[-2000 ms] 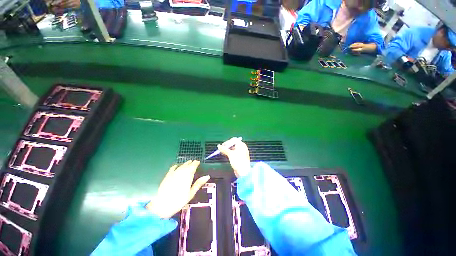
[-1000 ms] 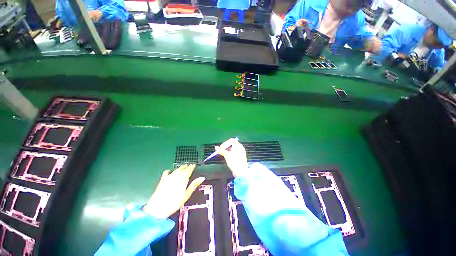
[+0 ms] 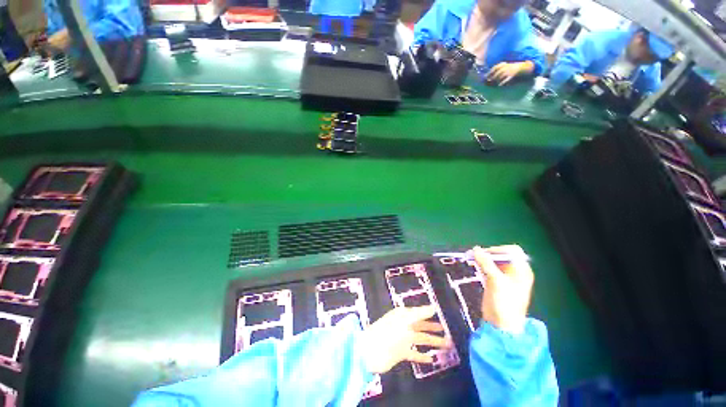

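The black foam tray (image 3: 231,298) nearest me holds several pink-red phone middle frames (image 3: 410,284) in slots. My right hand (image 3: 506,288) grips the pale tweezers (image 3: 509,257) at the top of the rightmost frame (image 3: 470,298); the tip reaches the frame's upper edge. A pad at the tip is too small to see. My left hand (image 3: 406,338) lies fingers apart over the lower part of the frame beside it and holds nothing visible. The long pad sheet (image 3: 341,236) and the smaller pad sheet (image 3: 249,247) lie flat behind the tray.
A side tray of frames (image 3: 111,187) stands at left, and tall stacked foam trays (image 3: 613,238) at right. Small display modules (image 3: 345,133) lie on the green strip. A black bin (image 3: 349,87) stands beyond. People in blue smocks sit opposite.
My right hand moved right with the tweezers from the pad sheets to the rightmost frame. My left hand moved right onto the tray. The view swung right, showing more of the stacked trays.
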